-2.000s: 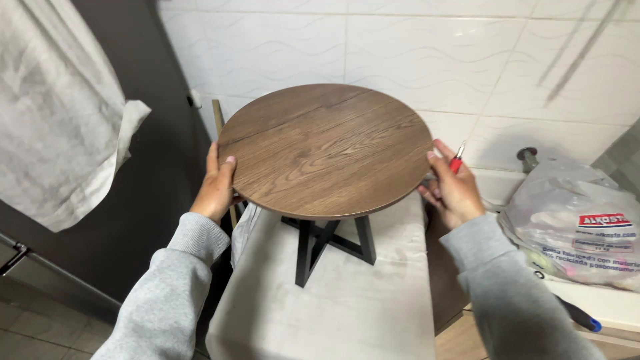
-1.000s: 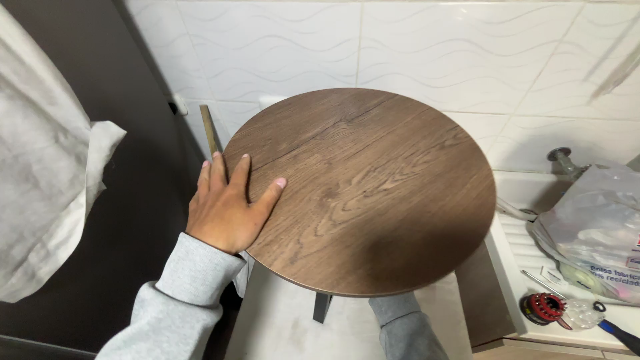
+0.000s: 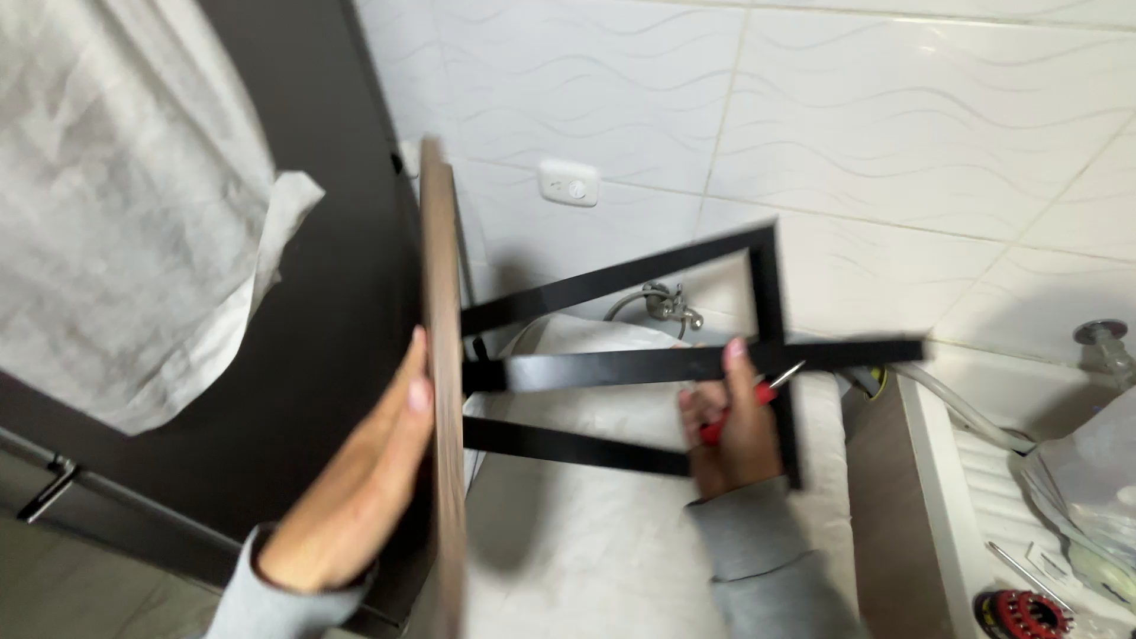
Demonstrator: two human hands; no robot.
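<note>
A small round table is tipped on its side in the air, its wood-grain top [image 3: 441, 355] seen edge-on and its black metal leg frame [image 3: 612, 365] pointing right. My left hand [image 3: 364, 470] lies with palm and fingers against the face of the top, not closed round it. My right hand [image 3: 737, 426] grips the leg frame near its far end and also holds a red-handled screwdriver [image 3: 738, 415], whose metal shaft points up and right. Part of the right hand's grip is hidden by the black bars.
Below the table is a surface under a pale cover [image 3: 603, 550]. At right, a white laundry sink [image 3: 945, 497] holds a plastic bag [image 3: 1092, 470] and a red and black bit holder [image 3: 1023, 614]. A tap [image 3: 670, 306] and socket [image 3: 569, 183] are on the tiled wall. A dark panel [image 3: 328, 266] stands left.
The table, upright before with its top facing up, is now lifted and turned on its side. My right hand, under the top a second ago, now shows on the leg frame.
</note>
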